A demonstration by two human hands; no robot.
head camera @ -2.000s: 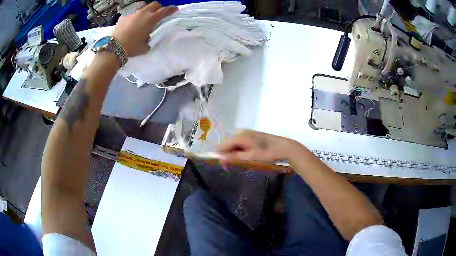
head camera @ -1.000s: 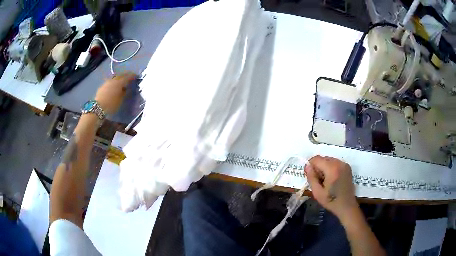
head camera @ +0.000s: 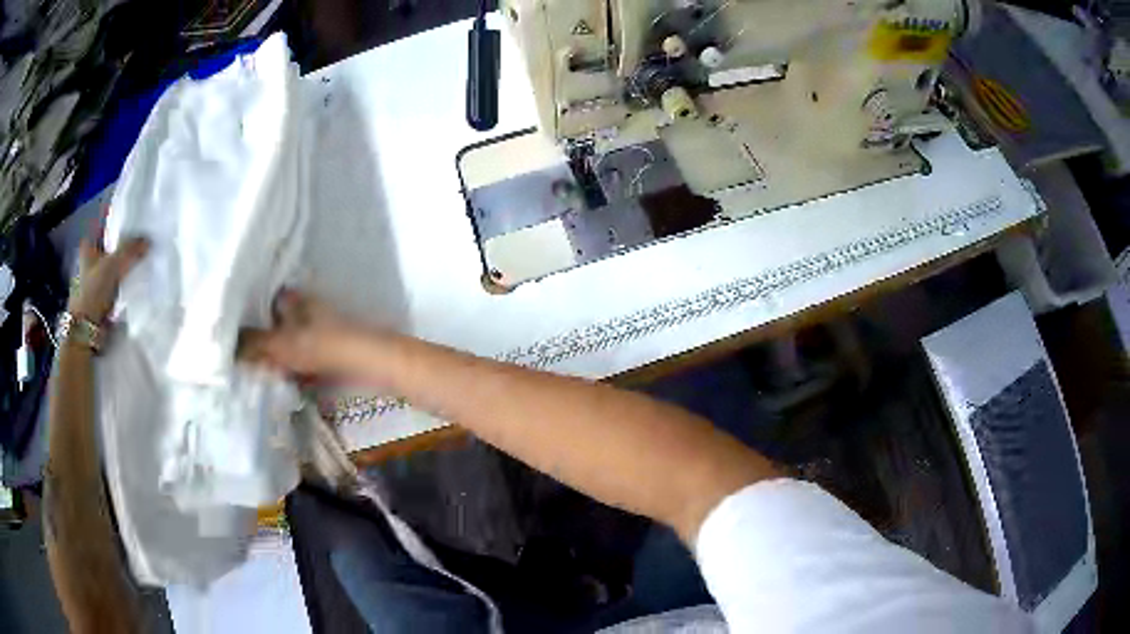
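Note:
A thick folded bundle of white panels [head camera: 205, 248] lies at the left end of the white tabletop, its lower end hanging past the front edge. My left hand [head camera: 109, 282] grips its left side, the wristwatch just below. My right hand [head camera: 291, 341] is blurred and grips its right side, the arm reaching across from the lower right. A narrow tie strip [head camera: 403, 533] hangs from below my right hand towards my lap; whether that hand also holds it cannot be told.
The cream sewing machine [head camera: 694, 74] stands behind its metal plates [head camera: 533, 217], a black lamp [head camera: 483, 89] to its left. A printed ruler [head camera: 694, 303] runs along the front edge. Scissors with orange-yellow handles [head camera: 999, 104] lie far right. A white-topped stand [head camera: 236, 594] is at lower left.
The view has turned right. The bundle, earlier fanned wide, is now folded narrower. My right hand has moved from the front edge onto the bundle; my left hand has taken hold of its left side.

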